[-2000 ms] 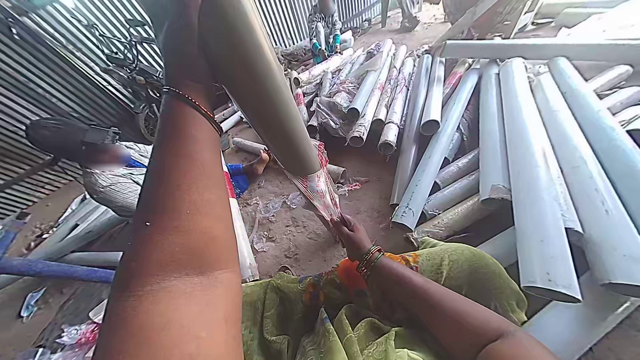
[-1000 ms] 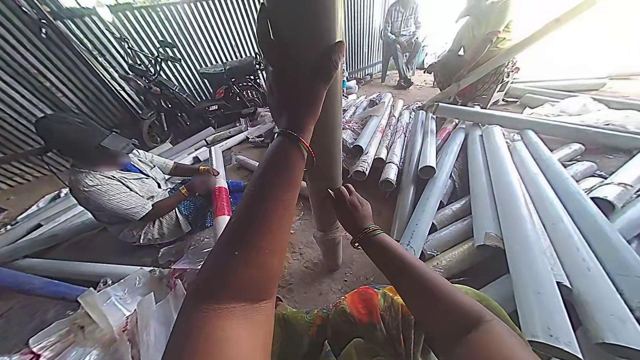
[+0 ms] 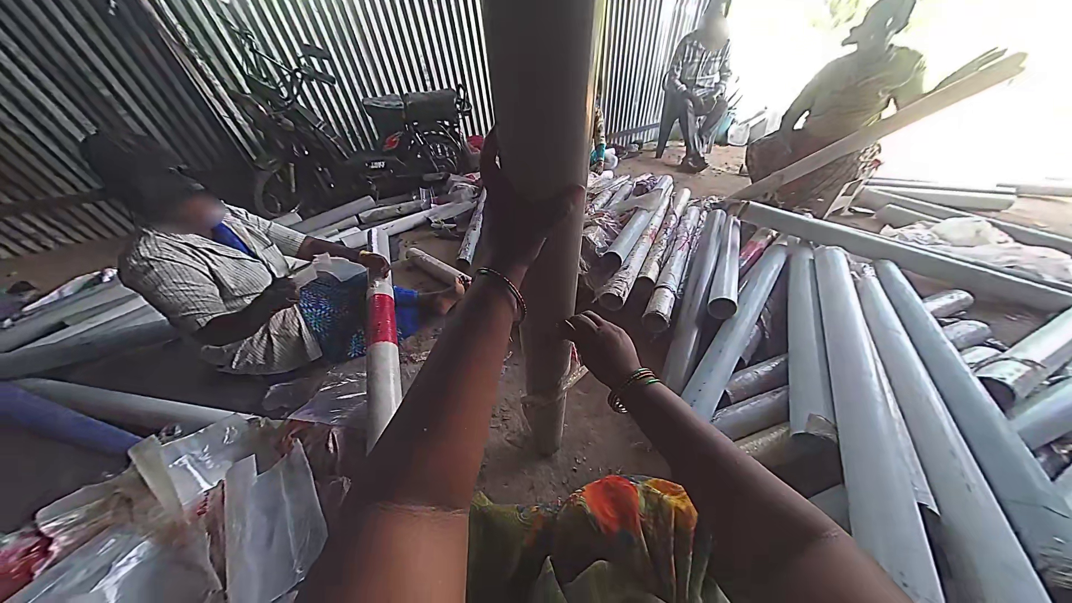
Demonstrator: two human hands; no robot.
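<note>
A thick grey pipe (image 3: pixel 548 109) stands upright in front of me, its lower end at the dirt floor and its top out of view. My left hand (image 3: pixel 523 209) is wrapped around the pipe from the left. Lower down, my right hand (image 3: pixel 599 343) has its bent fingers at the pipe's right side; beneath them a thin strip of clear plastic film (image 3: pixel 574 377) hangs against the pipe. Whether the fingers pinch the film cannot be made out. Bangles circle both wrists.
Many grey pipes (image 3: pixel 846 352) lie on the right, others farther back. At left a seated person (image 3: pixel 226 276) holds a pipe with a red band (image 3: pixel 383 327). Plastic sheets (image 3: pixel 276 519) lie at lower left. Two people sit at the back, near a long plank (image 3: pixel 879 130); a motorcycle (image 3: pixel 410 138) stands by the corrugated wall.
The pipe has gone from slanted to upright. My right hand, which pulled film at the pipe's lower end two seconds ago, is now beside the pipe higher up. The view has shifted upward.
</note>
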